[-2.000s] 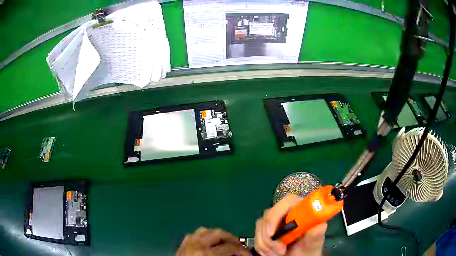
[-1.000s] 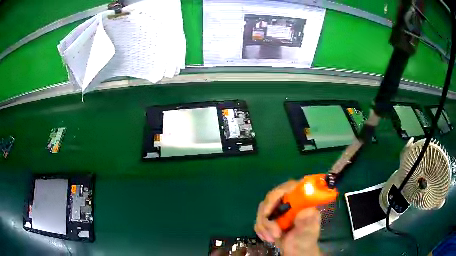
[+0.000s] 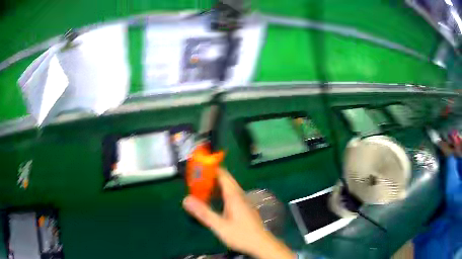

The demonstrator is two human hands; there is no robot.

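Note:
The orange electric screwdriver (image 3: 202, 174) hangs nearly upright at the centre, in front of the middle tablet. My right hand (image 3: 238, 217) is beside its lower body, thumb and fingers spread apart and not wrapped around it; blur hides whether the fingertips touch it. My left hand is out of view. The open tablet (image 3: 147, 156) with a silvery battery lies behind the screwdriver. The dark edge of another part shows at the bottom rim, mostly cut off. The round screw dish (image 3: 267, 210) is partly behind my right hand.
Another tablet (image 3: 278, 139) lies right of centre, more beyond it. One tablet (image 3: 25, 235) is at lower left, below a small board (image 3: 24, 173). A cream fan (image 3: 376, 169) stands by a white-bordered black panel (image 3: 321, 212). A person's blue sleeve (image 3: 446, 217) shows at right.
The view has swung right, and the bench things appear further left. The screwdriver has gone from tilted in my closed right hand to nearly upright, with my fingers spread. The lower tablet has mostly left view.

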